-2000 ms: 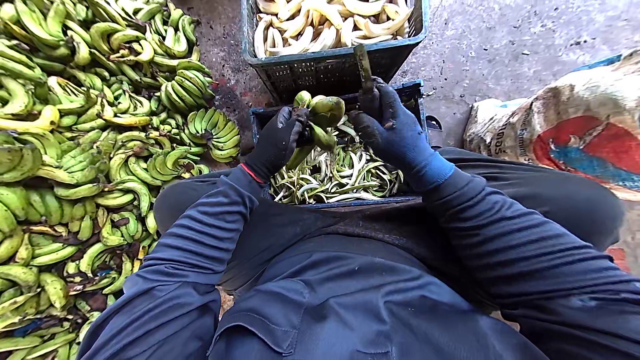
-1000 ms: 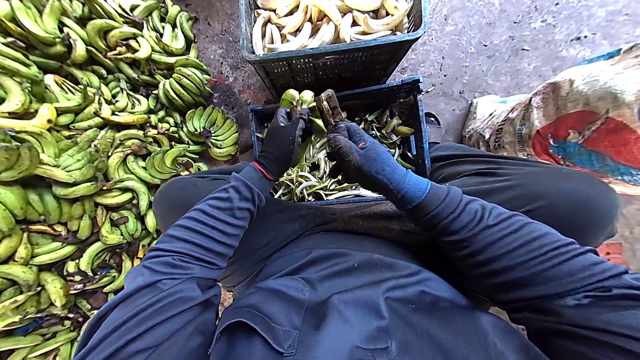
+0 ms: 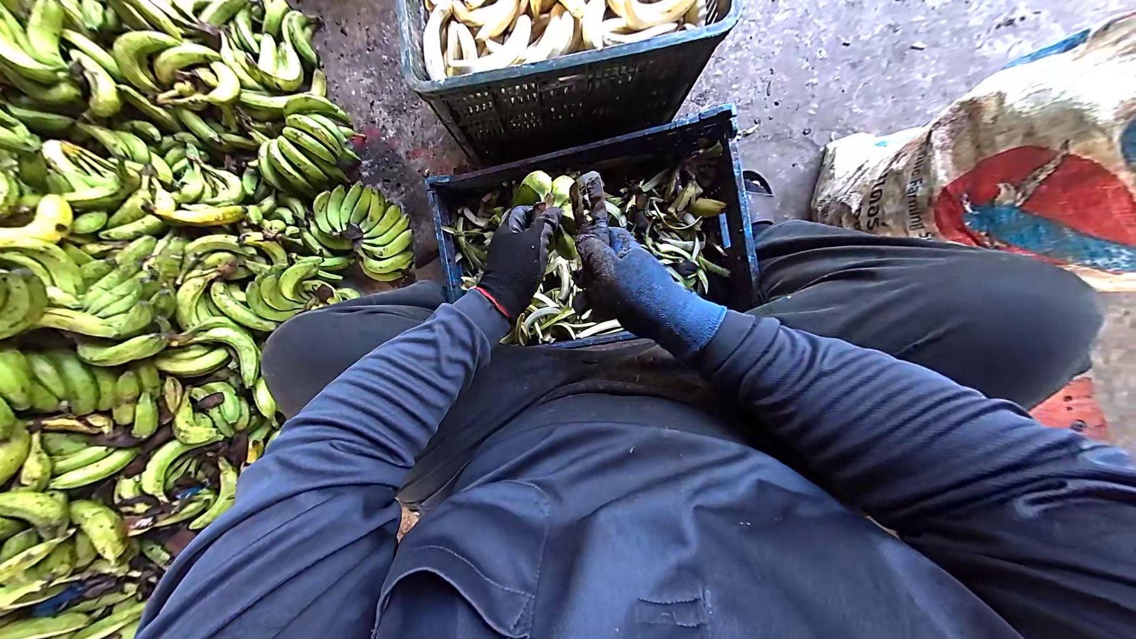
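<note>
My left hand (image 3: 517,257), in a black glove with a red cuff edge, grips a small bunch of green plantains (image 3: 543,188) over a blue plastic crate (image 3: 744,209). Close beside it, my right hand (image 3: 626,266) wears a dirt-stained blue glove and is closed on a dark, stained tool (image 3: 588,195), probably a knife; its far end points away from me against the plantains. Green and pale plantain peels (image 3: 555,306) lie in the crate below both hands. My fingers hide part of the bunch and most of the tool.
Beyond the peel crate stands a dark plastic crate (image 3: 568,102) of peeled plantains (image 3: 506,35). Many bunches of green plantains (image 3: 98,302) cover the floor at left. A printed woven sack (image 3: 1003,169) lies at right. My bent legs flank the near crate.
Two seconds ago my hands were farther apart, with the tool raised toward the far crate. My right hand has come in close to the left, and the tool is now against the bunch.
</note>
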